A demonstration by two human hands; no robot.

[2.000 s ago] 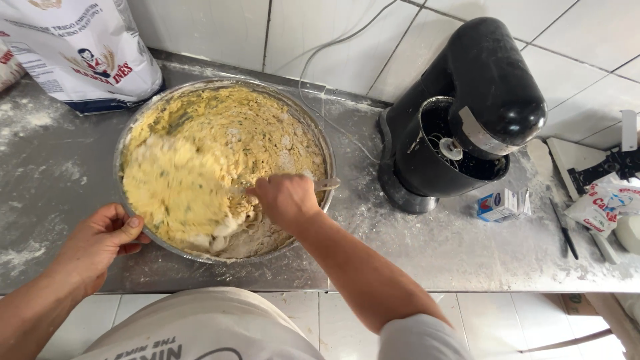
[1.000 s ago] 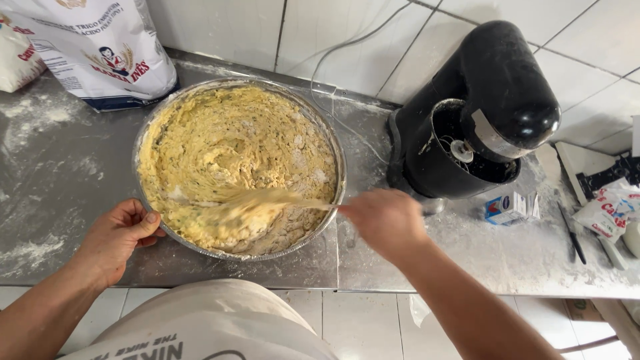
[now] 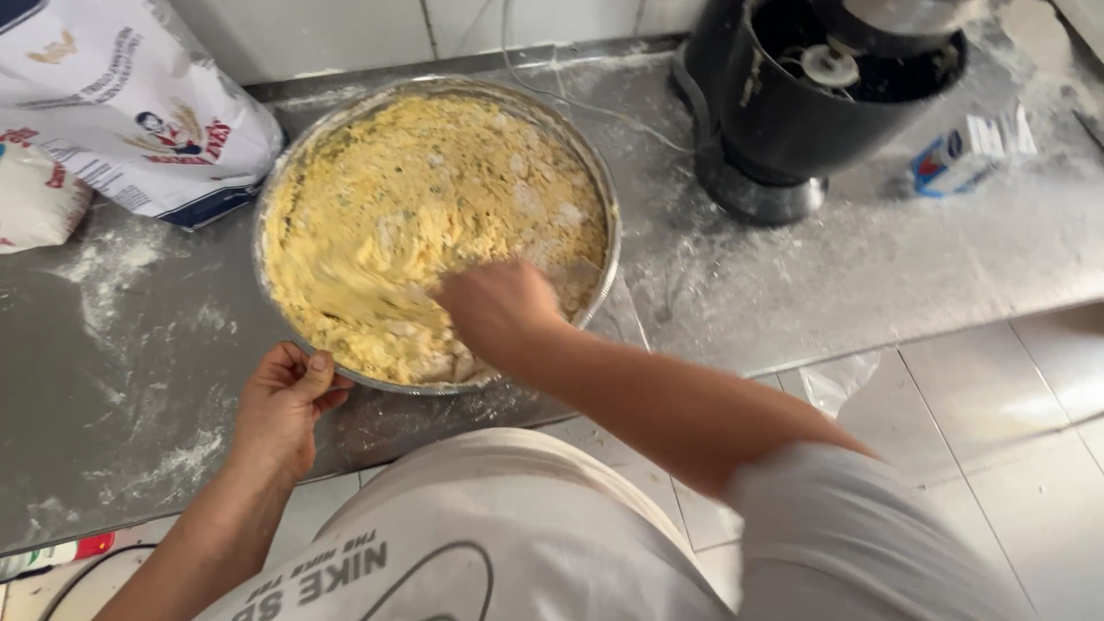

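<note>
A wide round metal bowl (image 3: 611,250) holds yellow, lumpy dough (image 3: 414,190) with green flecks and patches of flour. With thumb and fingers, my left hand (image 3: 297,388) grips the bowl's rim at the lower left. My right hand (image 3: 500,306), blurred by motion, is closed over the lower middle of the dough around a stirring utensil. Part of the utensil (image 3: 580,278) shows to the right of that hand, near the bowl's wall; its other end is blurred or hidden in the dough.
A large flour bag (image 3: 164,112) and a smaller plastic bag (image 3: 39,194) stand at the left. Right of the bowl is a black stand mixer (image 3: 776,112), its grey cord running behind the bowl. A small opened carton (image 3: 957,164) sits farther right on the flour-dusted steel counter (image 3: 862,285).
My right hand has moved left from beyond the bowl's right rim to over the dough. My left hand stays on the rim. The view has shifted and tilted.
</note>
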